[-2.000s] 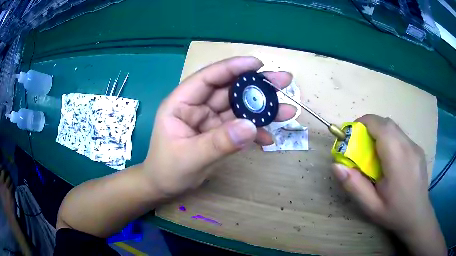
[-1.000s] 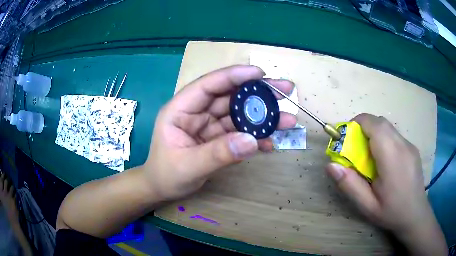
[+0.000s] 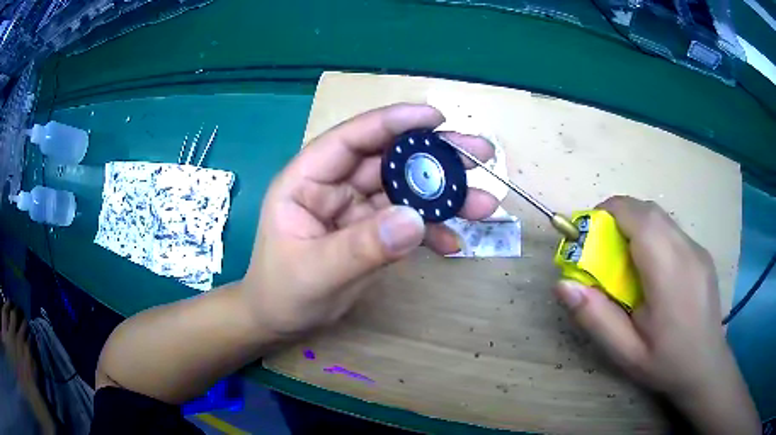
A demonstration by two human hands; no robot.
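Observation:
My left hand holds a round black part by its edge between thumb and fingers, above the board. The part has a ring of white dots and a pale metallic centre, and its face is turned up towards me. My right hand is closed around a yellow hand tool. The tool's thin metal rod runs from a brass-coloured collar up and left to the part's upper right rim. Whether the tip touches the rim is too small to tell.
A tan board carries dark crumbs and white wipes behind my left hand. Left are a spotted cloth, thin pale sticks and two squeeze bottles. A dark cord lies at right. Another person's hand shows at lower left.
The black part has shifted slightly left and up in my left hand's hold since one second ago. The yellow tool has moved slightly left since two seconds ago.

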